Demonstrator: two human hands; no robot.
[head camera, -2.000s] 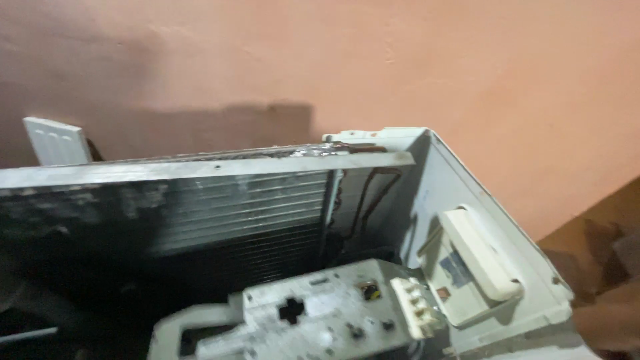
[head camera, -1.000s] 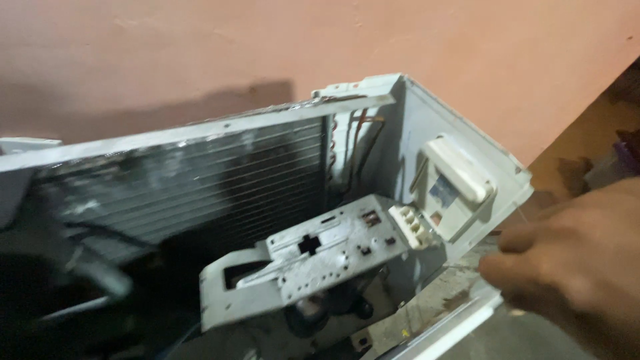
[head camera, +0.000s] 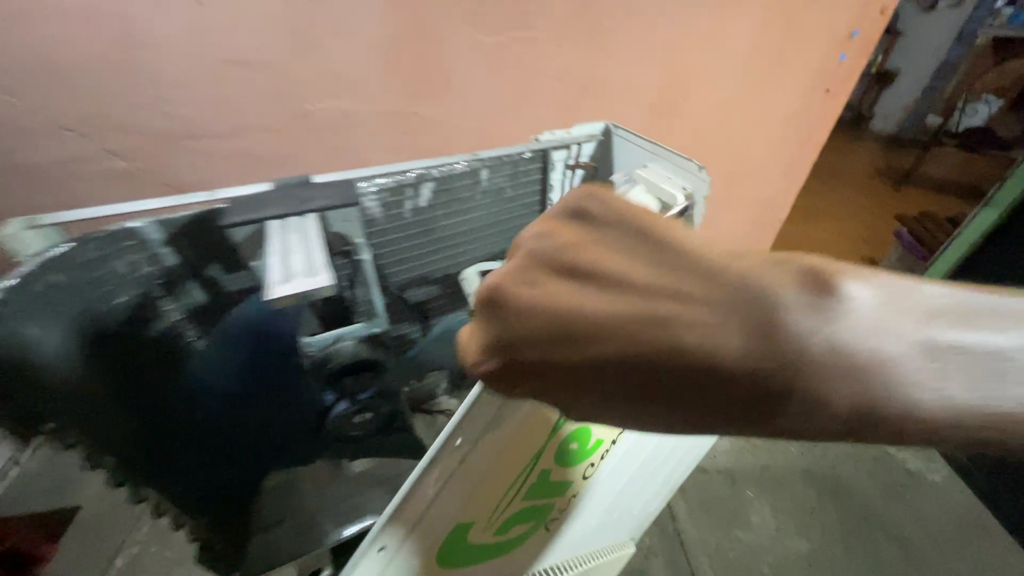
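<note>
My right hand (head camera: 608, 312) is closed in a fist at the top edge of a white metal panel (head camera: 520, 488) with green lettering, seemingly gripping it; the fingers are hidden behind the back of the hand. The panel slants at the front of an opened air conditioner outdoor unit. Inside the housing show the finned coil (head camera: 456, 216), a pale bracket (head camera: 298, 260) and a dark round part, perhaps a motor or compressor (head camera: 356, 408). A white side cover part with a handle (head camera: 660, 188) lies partly behind my hand. My left hand is out of view.
An orange-pink wall (head camera: 400, 80) stands right behind the unit. Grey floor (head camera: 784, 496) shows at the lower right. A doorway with cluttered things is at the upper right, with a green edge (head camera: 976, 224) near it. Something red lies at the lower left.
My right hand has come in from the right edge and now lies over the unit's front. The lettered panel has come into view. The view has shifted and shows more of the unit.
</note>
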